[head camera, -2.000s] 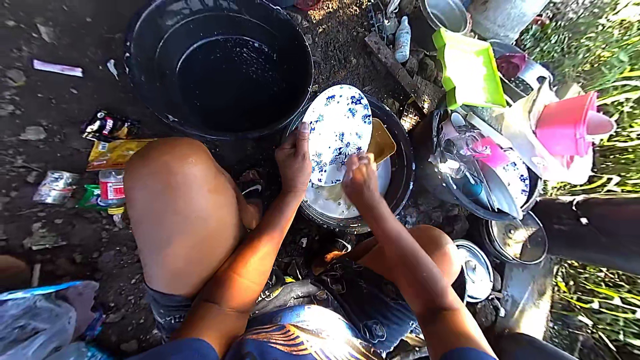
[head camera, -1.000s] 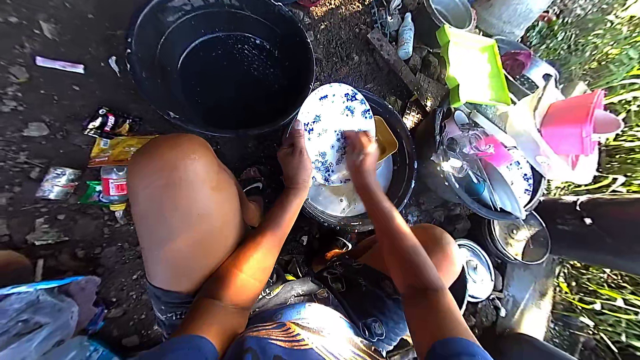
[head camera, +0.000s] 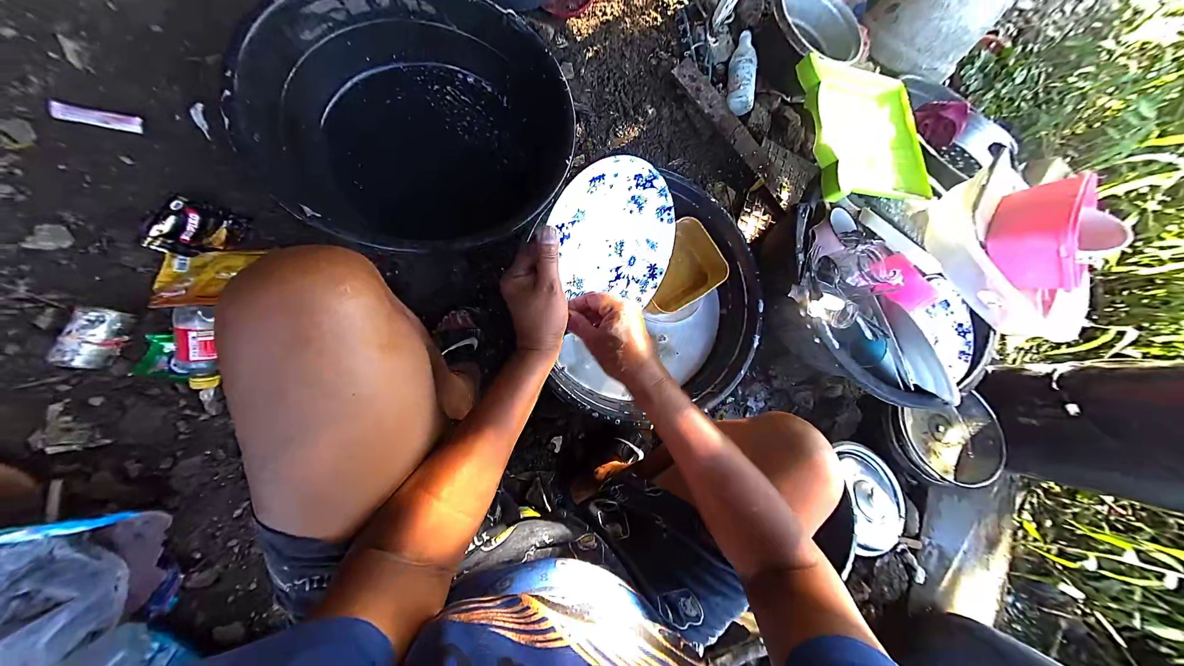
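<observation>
My left hand (head camera: 536, 296) grips the left edge of a white oval plate with blue flowers (head camera: 618, 227), thumb on its face. At the plate's lower edge is my right hand (head camera: 606, 333), its fingers curled against the rim; whether it holds a sponge or cloth is hidden. The plate is tilted above a dark round basin (head camera: 747, 305) with whitish, cloudy water in it. A yellow-brown plastic container (head camera: 692, 268) leans inside that basin, partly behind the plate.
A large black tub (head camera: 407, 120) of dark water stands at upper left. On the right, a basin (head camera: 860, 370) holds dishes and glasses, near a lime-green tray (head camera: 865, 125) and pink container (head camera: 1036, 231). A pot lid (head camera: 871, 499) lies below. Wrappers and a bottle (head camera: 194, 340) lie left.
My right hand has moved from the plate's face down to its lower edge. My left hand keeps its grip on the plate, which stays above the basin.
</observation>
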